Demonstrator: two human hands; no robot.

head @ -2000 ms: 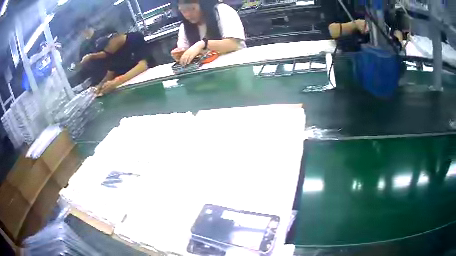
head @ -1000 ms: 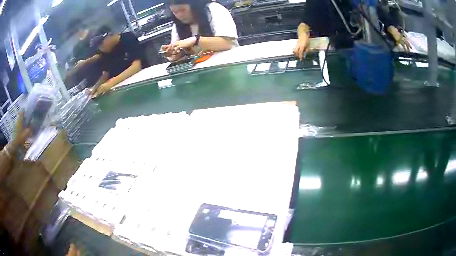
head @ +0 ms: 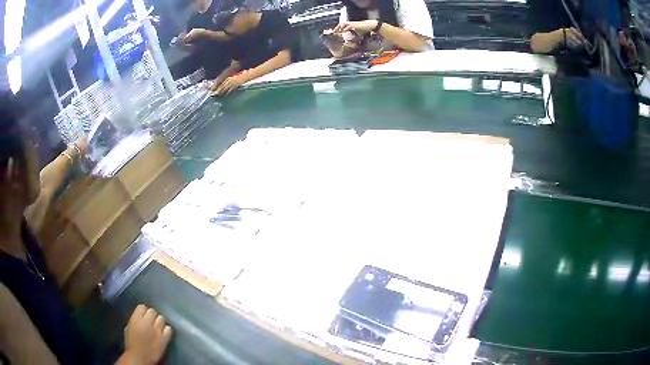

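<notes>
Neither of my hands shows. In front of me a glaring white tray (head: pixel 342 207) in sections lies on thin brown board. A phone frame (head: pixel 403 305), dark with a pale central area and seemingly in a clear sleeve, lies at its near right corner, over another dark piece. A smaller dark item (head: pixel 239 216) lies on the tray's left part; its detail is washed out.
A person in dark clothes at the left edge reaches to a brown carton (head: pixel 107 203); a hand (head: pixel 148 335), seemingly theirs, rests at the near left edge. Clear sleeves (head: pixel 182 114) lie beyond. Workers sit across the green belt (head: pixel 570 264); a blue bin (head: pixel 609 110) hangs there.
The view has swung left, so the tray sits further right in it. The person at the left has come into view, as has the hand at the near edge. The phone frame stays on the tray.
</notes>
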